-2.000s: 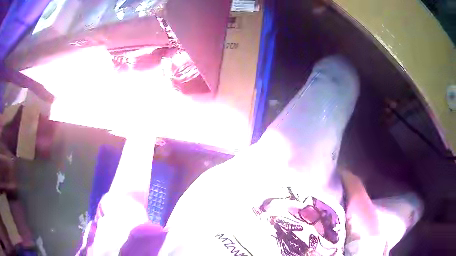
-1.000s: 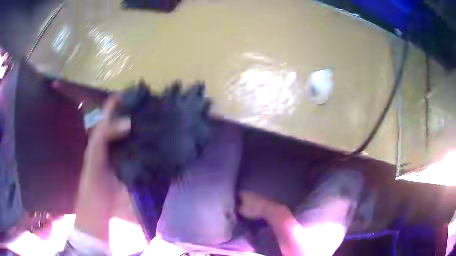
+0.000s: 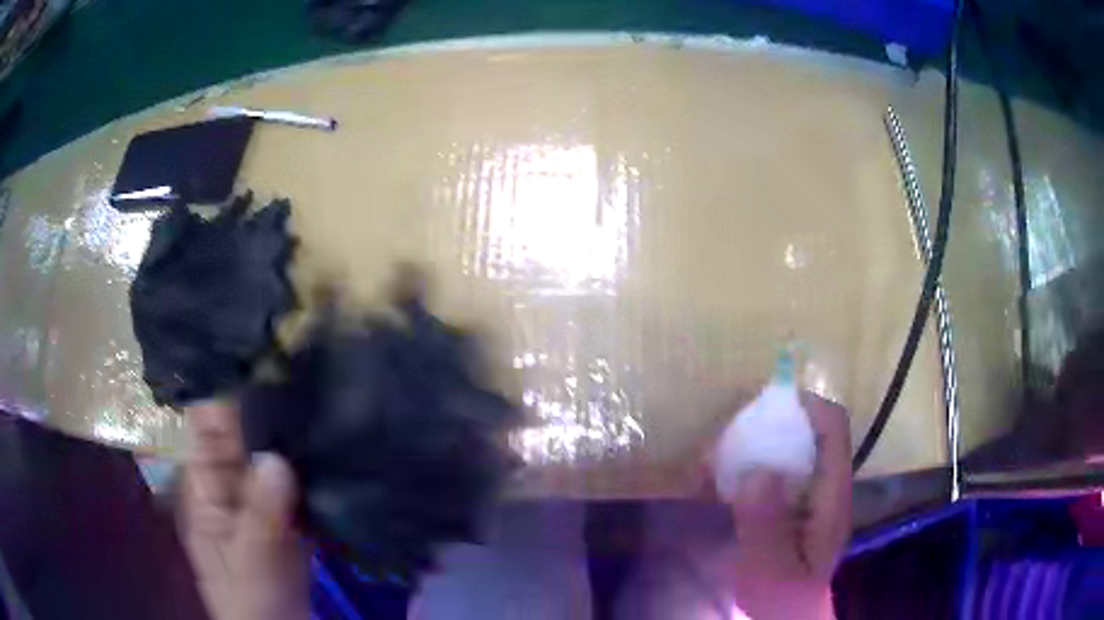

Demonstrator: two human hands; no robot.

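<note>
My left hand (image 3: 242, 515) holds a black jagged piece (image 3: 394, 436) by its left side, at the table's front edge. The piece is blurred and spread out. A second black jagged piece (image 3: 208, 297) lies at the table's left, just beyond my left fingers; whether they touch it I cannot tell. My right hand (image 3: 793, 521) grips the white glue bottle (image 3: 770, 438) near the front edge at the right. The bottle's blue-green needle tip (image 3: 786, 363) points away from me.
A dark flat rectangle (image 3: 188, 161) and a pen (image 3: 276, 116) lie at the far left of the tan table (image 3: 702, 158). A black cable (image 3: 930, 285) and a thin metal rod (image 3: 944, 351) run down the right side. Blue crates (image 3: 920, 563) stand below right.
The view has turned onto the table. My left hand and its black piece are now at the table's front edge. My right hand has come up from my lap and taken hold of the bottle.
</note>
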